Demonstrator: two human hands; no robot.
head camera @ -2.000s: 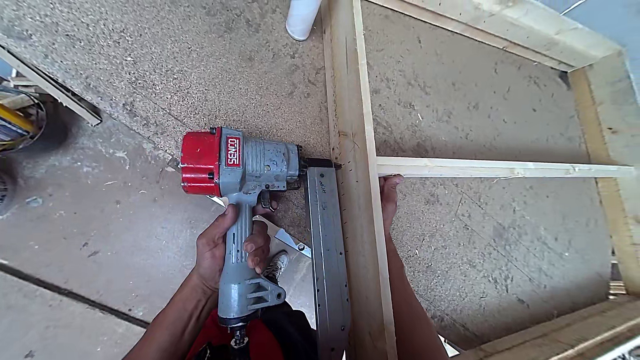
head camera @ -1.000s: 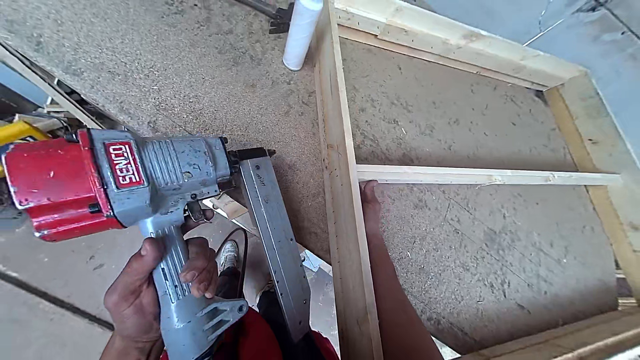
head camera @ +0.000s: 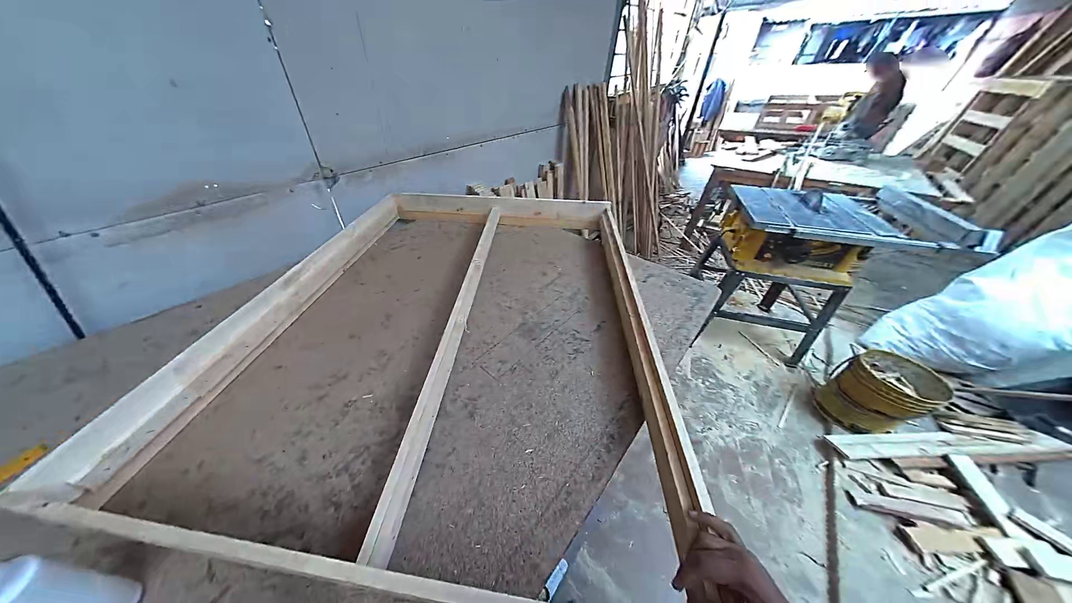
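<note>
A rectangular frame of pale wooden boards (head camera: 167, 385) lies on a large particle board surface (head camera: 519, 452), one corner reaching out past its edge. A wooden crosspiece (head camera: 440, 368) runs lengthwise between the frame's two ends. At the lower right, my right hand (head camera: 724, 561) is closed around the frame's right side board (head camera: 649, 360), close to its near end. My left hand is out of view, and so is the nailer. A white object (head camera: 67, 579), partly cut off, is at the bottom left corner beside the frame.
A yellow table saw (head camera: 791, 243) on a metal stand is beyond the right side. Nearer are a yellow bucket (head camera: 883, 389), wood offcuts (head camera: 946, 502) and a white sack (head camera: 988, 310). Wooden strips (head camera: 599, 142) lean at the wall. Another person (head camera: 879, 96) is farther back.
The view has swung widely toward the wall and the workshop. The nailer and the hand holding it have left view. My right hand, earlier at the crosspiece's end, now grips the side board.
</note>
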